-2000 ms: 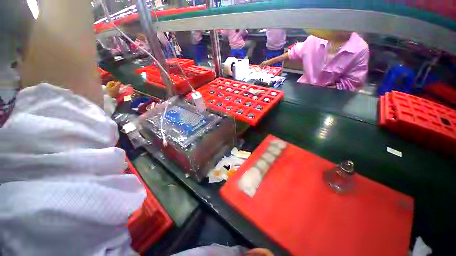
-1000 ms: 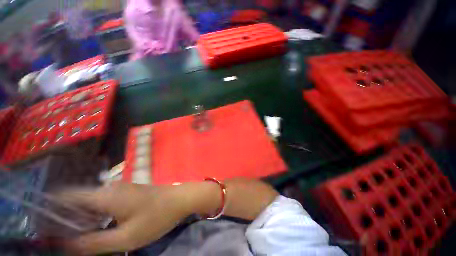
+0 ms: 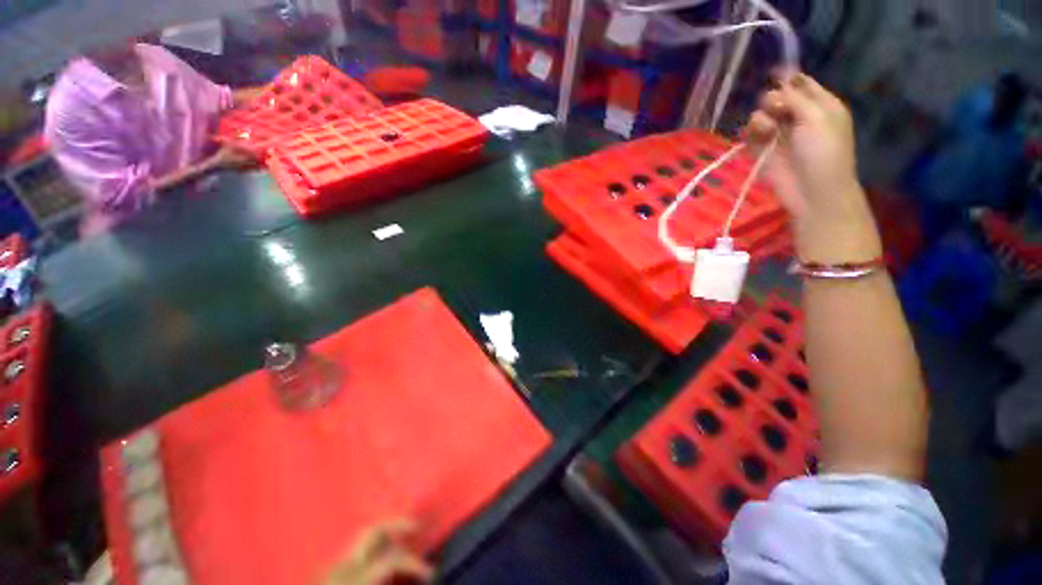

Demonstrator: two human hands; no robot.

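My right hand (image 3: 800, 126), bare and with a bracelet at the wrist, is raised at the upper right. Its fingers pinch a thin white cord (image 3: 674, 217). A small white square piece (image 3: 720, 272) hangs from the cord over the right-hand trays. My left hand (image 3: 383, 560) is blurred and cut off at the bottom edge, over the near part of the red mat (image 3: 343, 434); its grip cannot be told. A clear glass bottle (image 3: 299, 377) stands on the far part of the mat. Pale discs (image 3: 149, 503) line the mat's left edge.
Red pocket trays (image 3: 651, 194) are stacked at the right, and a lower tray (image 3: 731, 423) holds dark round parts. More trays (image 3: 377, 149) are across the green bench (image 3: 206, 320). White tissue (image 3: 499, 334) lies beside the mat. A person in pink (image 3: 137, 126) works opposite.
The view has turned to the right. My right hand has gone from low at the left, by the wrapped box, to raised at the right, with the cord now seen in it.
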